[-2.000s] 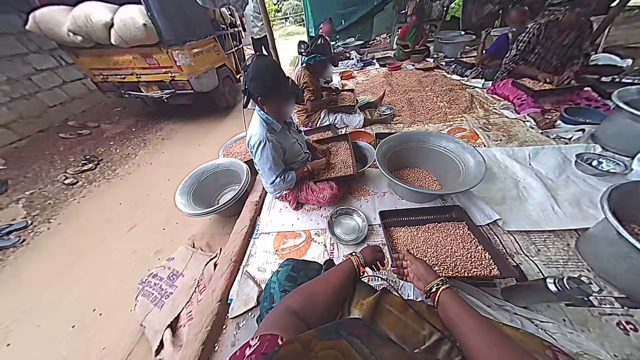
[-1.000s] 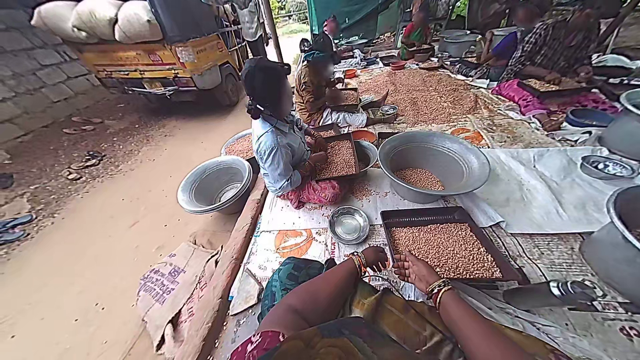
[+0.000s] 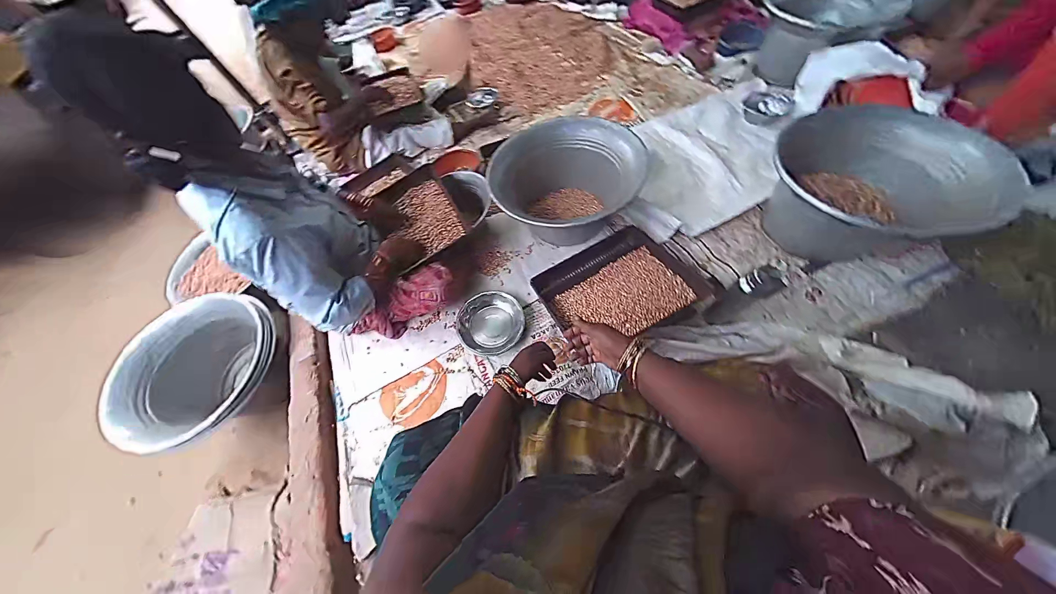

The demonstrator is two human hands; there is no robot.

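A dark rectangular tray point(image 3: 544, 285) full of peanut-like kernels point(image 3: 631, 293) lies in front of me on the sacking. At its near edge is my right hand point(image 3: 598, 342), palm turned up and fingers partly curled; whether it holds anything is unclear. Just left of it, my left hand point(image 3: 535, 361) hovers over a printed sack, its fingers loosely bent, with no object visible in it. A small round steel bowl point(image 3: 491, 322) sits beyond my left hand, left of the tray. Behind the tray stands a wide metal basin point(image 3: 569, 169) with some kernels at its bottom.
At the left a person in a light blue shirt point(image 3: 272, 231) handles another kernel tray point(image 3: 429, 216). Stacked metal basins point(image 3: 190, 371) stand beyond the raised ledge point(image 3: 309, 445). A large basin point(image 3: 899, 173) is at the right, near a co-worker's red sleeve point(image 3: 1011, 82). Kernels are spread farther back point(image 3: 536, 54).
The view has swung down and to the right. A person's red sleeves now show at the right. My hands stay close together near the tray's near edge.
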